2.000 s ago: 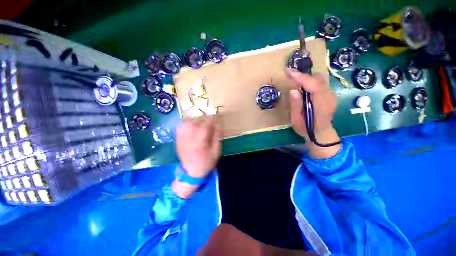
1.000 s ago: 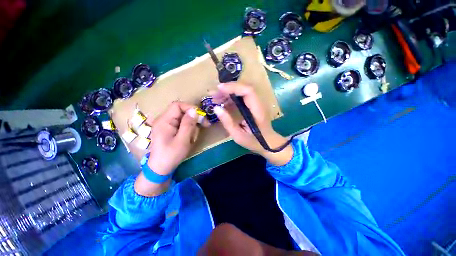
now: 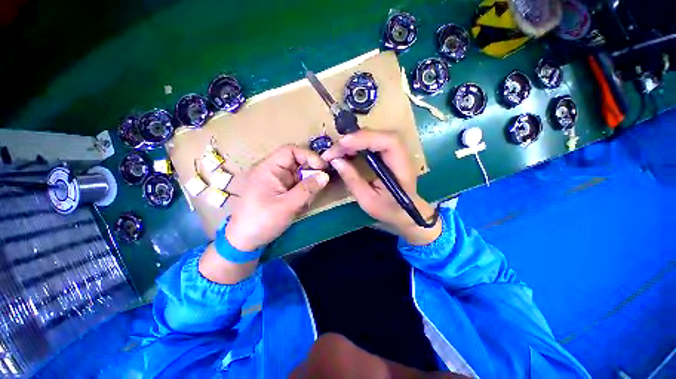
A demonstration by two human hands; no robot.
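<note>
My left hand (image 3: 278, 189) holds a small pale battery (image 3: 312, 175) between thumb and fingers, mostly hidden by them. My right hand (image 3: 382, 174) holds the black soldering iron (image 3: 385, 178), its metal tip pointing up and away to the left, touching nothing. My right fingertips meet my left fingertips near the battery; its leads are too small to tell. A round black unit (image 3: 320, 143) lies on the tan work board (image 3: 259, 126) just beyond the fingertips, partly hidden. A second round unit (image 3: 361, 92) lies near the board's far right corner. Several white batteries (image 3: 216, 179) lie at its left.
More round units stand left (image 3: 157, 126) and right (image 3: 469, 100) of the board. A solder spool (image 3: 81, 189) and clear ridged tray (image 3: 59, 259) are at left. A white disc with cable (image 3: 471, 138), orange-red handles (image 3: 608, 92) and a yellow-black object (image 3: 500, 28) are at right.
My left hand came from the battery pile to the board's middle with a battery. My right hand brought the iron inward. Since a second ago the fingertips have closed together; the view has shifted.
</note>
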